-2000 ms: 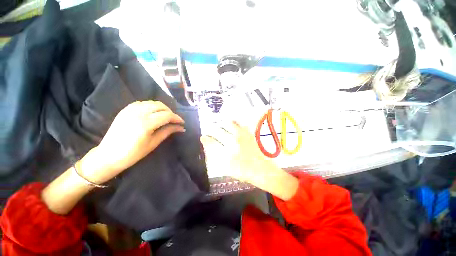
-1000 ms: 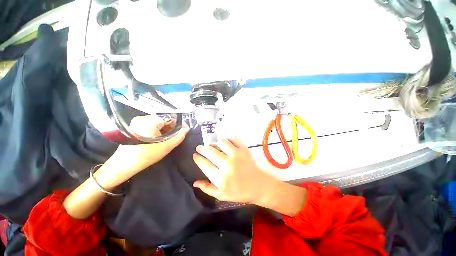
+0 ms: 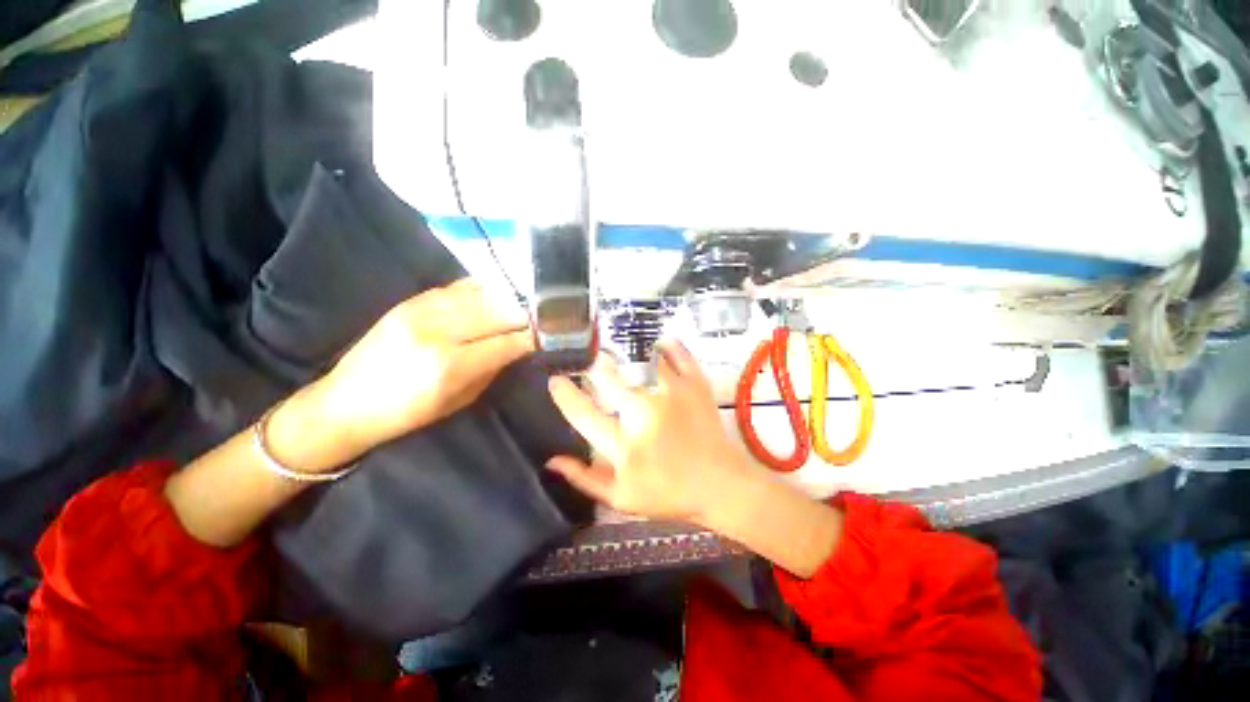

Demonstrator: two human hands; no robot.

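A dark navy garment piece [image 3: 425,535] lies over the left of the table, its right edge near the needle area. My left hand [image 3: 418,364] lies on the cloth with its fingertips by the edge, partly behind the machine's metal lever; whether it pinches the cloth is hidden. My right hand [image 3: 658,432] is on the bed just right of the cloth edge, fingers apart, fingertips near the presser foot [image 3: 638,329]. Thread scissors [image 3: 806,398] with one red and one yellow loop lie right of my right hand.
The white sewing machine head [image 3: 823,151] with a blue stripe spans the top. A measuring strip [image 3: 644,553] runs along the table's front edge. A clear plastic holder [image 3: 1193,412] is at the right end. Dark cloth lies below right.
The view has shifted, so the machine head sits further right than one second ago. Both hands stay near the needle area. My right fingers have moved closer to the presser foot.
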